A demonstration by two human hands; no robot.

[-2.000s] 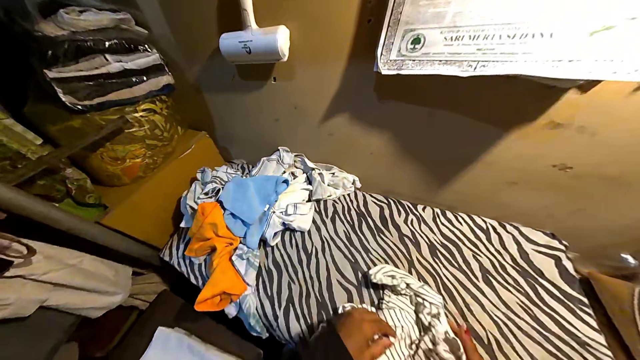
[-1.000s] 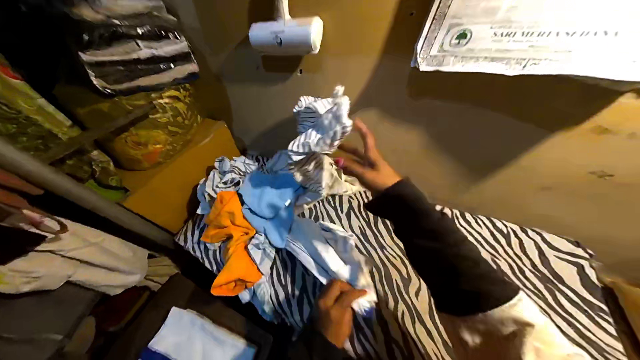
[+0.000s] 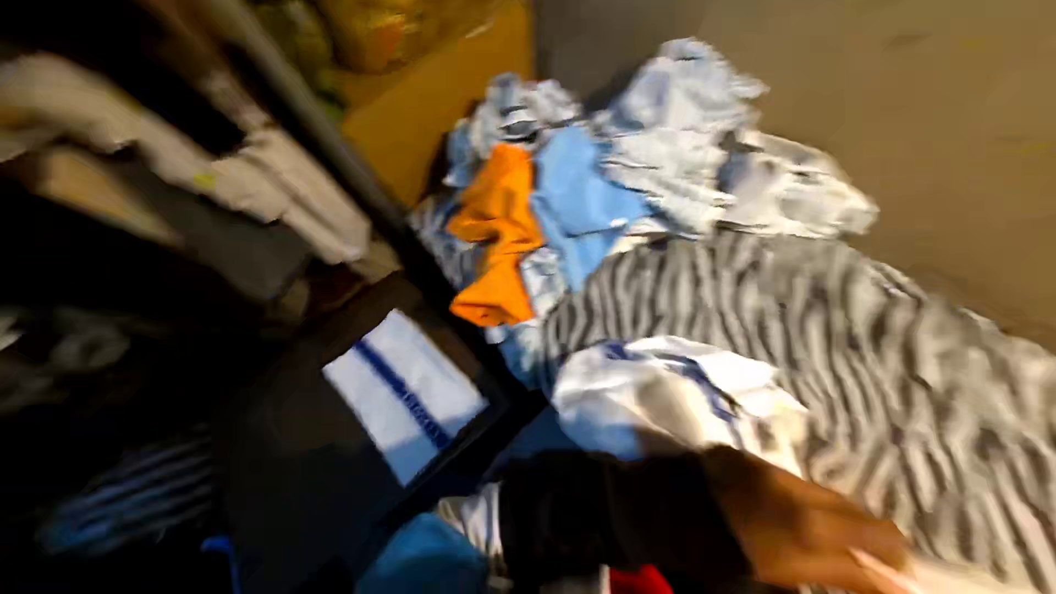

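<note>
My left hand point(image 3: 813, 524), in a dark sleeve, reaches across the bottom right and is blurred; something pale is at its fingertips, but its grip is unclear. Just above that arm, a crumpled white garment with blue trim point(image 3: 668, 396) lies on the zebra-striped cloth point(image 3: 866, 363). Behind it is a heap of clothes: an orange garment point(image 3: 499, 239), a light blue garment point(image 3: 586, 198) and white and pale blue striped garments point(image 3: 685, 140). My right hand is out of view.
A folded white cloth with a blue stripe point(image 3: 404, 396) lies on a dark surface at left. Beyond the dark rail point(image 3: 330, 140) hang pale garments point(image 3: 280, 181). A cardboard box point(image 3: 445, 99) stands behind the heap, and a brown wall point(image 3: 932, 132) rises at the right.
The view has swung down and left. My right hand, raised over the heap a second ago, has left the view. A white garment with blue trim now lies crumpled on the striped cloth.
</note>
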